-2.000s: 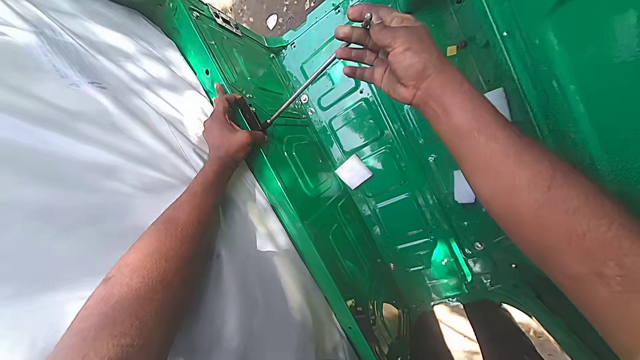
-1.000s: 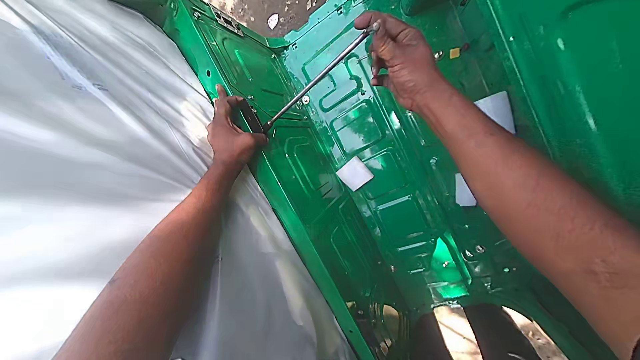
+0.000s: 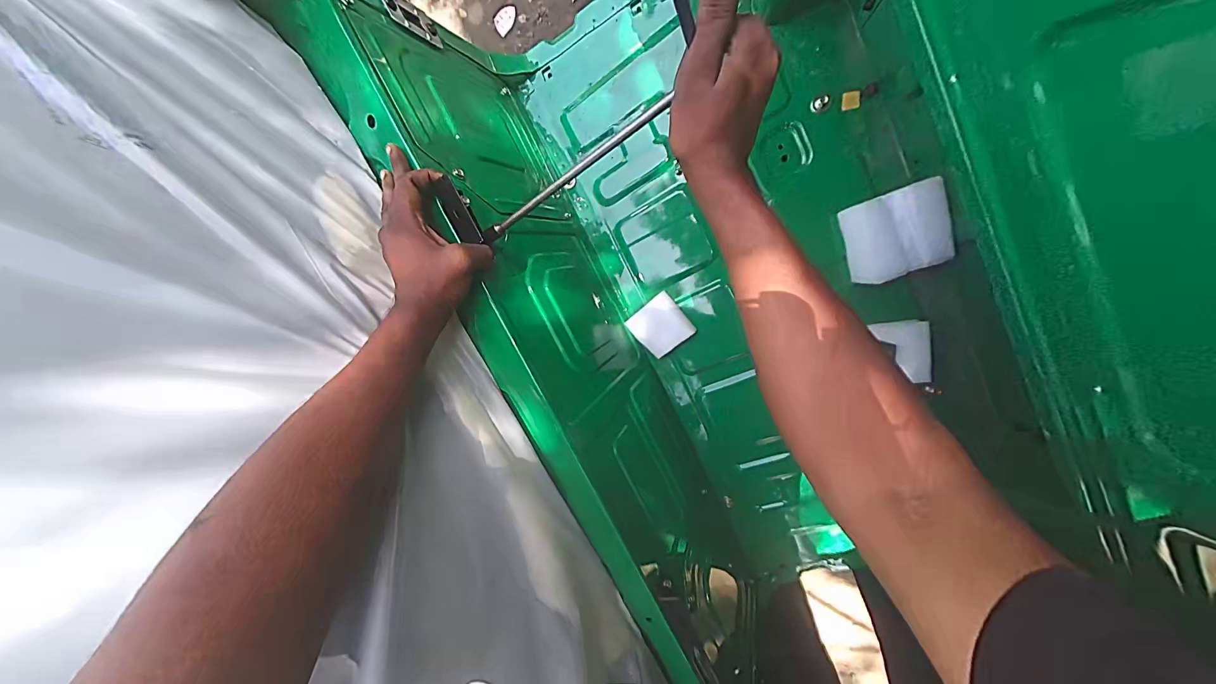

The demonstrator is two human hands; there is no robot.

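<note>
My left hand [image 3: 425, 242] grips a small black bracket [image 3: 459, 211] against the edge of a green painted metal panel [image 3: 532, 380]. A long metal rod tool [image 3: 589, 161] slants up and right, its lower end meeting the bracket by my left thumb. At the top of the view my right hand [image 3: 724, 90] is closed beside the rod's upper end, with a dark handle-like piece in its fingers. My right fingers hide how that piece joins the rod.
A silvery-white sheet [image 3: 190, 313] covers the left side. White pads [image 3: 896, 231] and a white square [image 3: 661, 325] lie on the ribbed green metal floor [image 3: 665, 233]. Another green panel [image 3: 1092, 237] rises at the right. Openings show at the bottom.
My right hand has turned and closed on a dark piece at the rod's upper end; earlier its fingers were at the bare rod end. My left hand stays on the bracket.
</note>
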